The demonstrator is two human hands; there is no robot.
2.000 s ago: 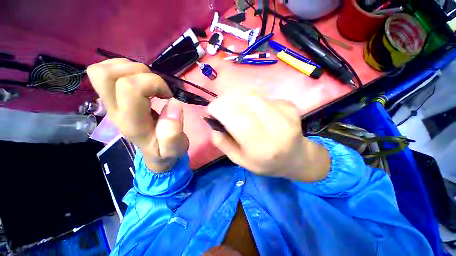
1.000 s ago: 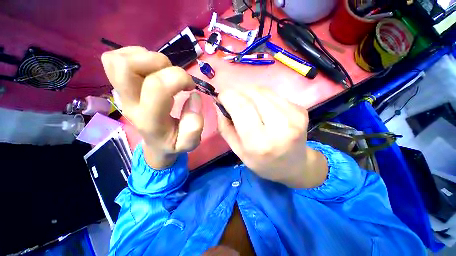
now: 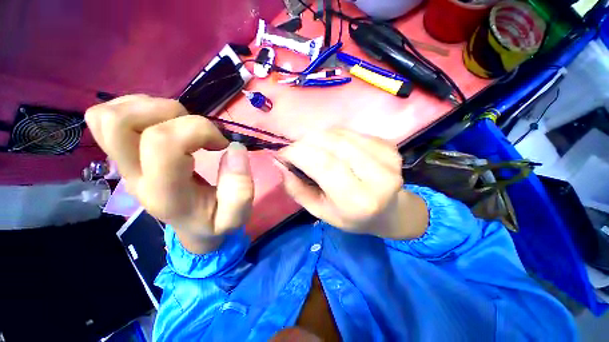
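Note:
A thin black tablet frame [image 3: 252, 139] is held above the pink-red mat, seen nearly edge-on. My left hand [image 3: 175, 163] grips its left part between thumb and bent fingers. My right hand [image 3: 344, 177] is closed at its right end, with the fingers round a small dark object [image 3: 298, 171] that I cannot identify. Where the frame runs behind both hands is hidden. Side cutters [image 3: 319, 73] with blue handles and a small dark-blue glue bottle [image 3: 258, 101] lie on the mat beyond my hands.
Beyond the hands are a yellow-and-blue utility knife [image 3: 377, 75], a black corded tool [image 3: 399, 59], a tape roll [image 3: 505, 39], a red cup [image 3: 455, 20] and a white-and-silver tube [image 3: 289, 42]. An olive bag [image 3: 473, 184] and blue bin [image 3: 554, 224] are at right.
Compared with one second ago, my hands have moved apart slightly, my left hand shifting left and lower. More of the black frame shows between them. The whole view has shifted a little.

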